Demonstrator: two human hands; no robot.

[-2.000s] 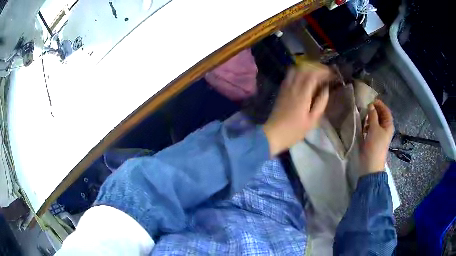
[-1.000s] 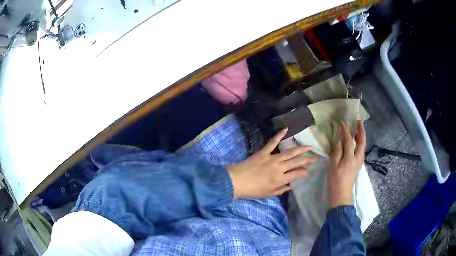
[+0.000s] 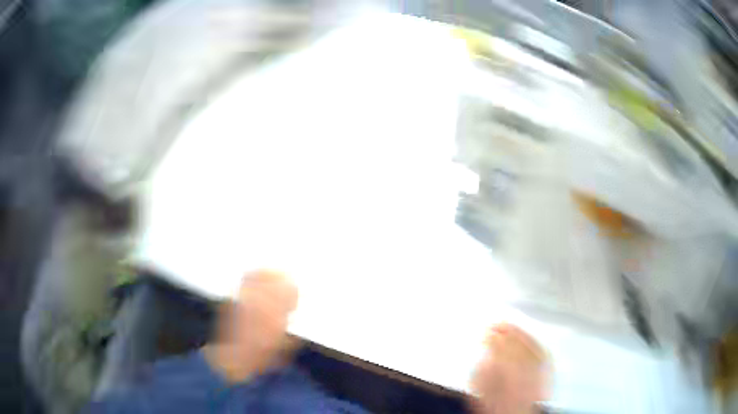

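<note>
The whole view is strongly blurred. My left hand (image 3: 257, 325) is at the front edge of the white machine table (image 3: 324, 202), left of centre. My right hand (image 3: 510, 370) is at the same edge, right of centre, cut off by the bottom of the picture. Both hands look curled, but whether they hold anything cannot be told. No garment panel can be made out at the hands. The white sewing machine (image 3: 538, 218) stands on the right side of the table, smeared by the motion.
Beige and greenish cloth (image 3: 69, 315) hangs at the table's left end. A pale rounded shape (image 3: 162, 89) lies beyond the table at the upper left. An orange-brown item (image 3: 607, 217) and a dark thin item (image 3: 638, 311) show blurred on the right.
The view has swung from the lap and floor at the right to the tabletop. My hands have left the beige and dark brown cloth and are now at the table edge.
</note>
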